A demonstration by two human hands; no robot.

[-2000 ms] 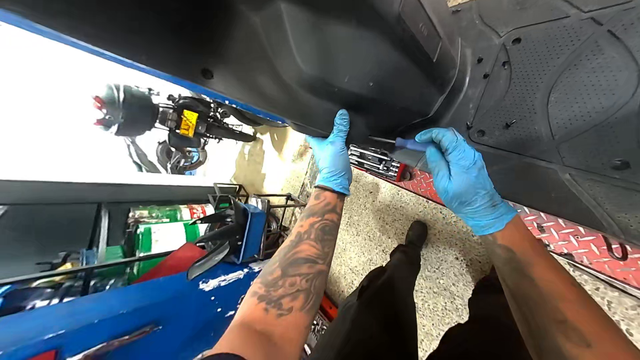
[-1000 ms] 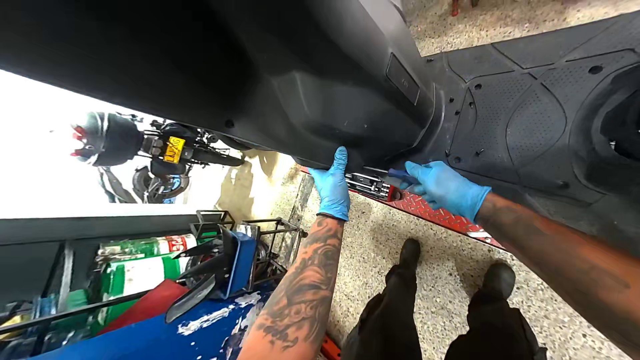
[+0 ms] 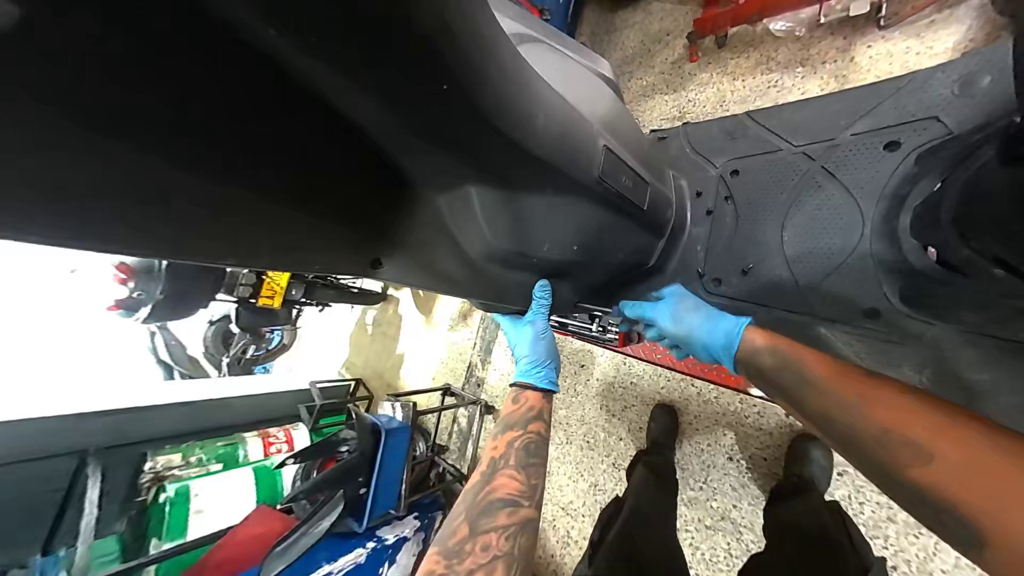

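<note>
A scooter's black plastic inner leg shield (image 3: 512,224) fills the upper middle, joined to its ribbed black footboard (image 3: 824,216) at the right. My left hand (image 3: 531,340), in a blue glove, rests against the shield's lower edge, thumb up on the panel, fingers hidden beneath. My right hand (image 3: 680,324), also gloved, is closed round the blue handle of a screwdriver (image 3: 596,309), whose shaft points left at the seam near the panel's lower edge. Small dark screws or clips (image 3: 747,270) lie on the footboard.
Below the panel are metal tools (image 3: 588,326) on a red diamond-plate platform (image 3: 688,366). A blue surface (image 3: 384,552) with green-and-white containers (image 3: 212,496) and metal racks (image 3: 440,408) stands at the lower left. Another motorcycle (image 3: 256,300) is at the left; a red metal stand (image 3: 744,18) is at the top right.
The view has shifted, showing more floor beyond the footboard. My left hand still rests at the panel edge, and my right hand still holds the screwdriver near the seam.
</note>
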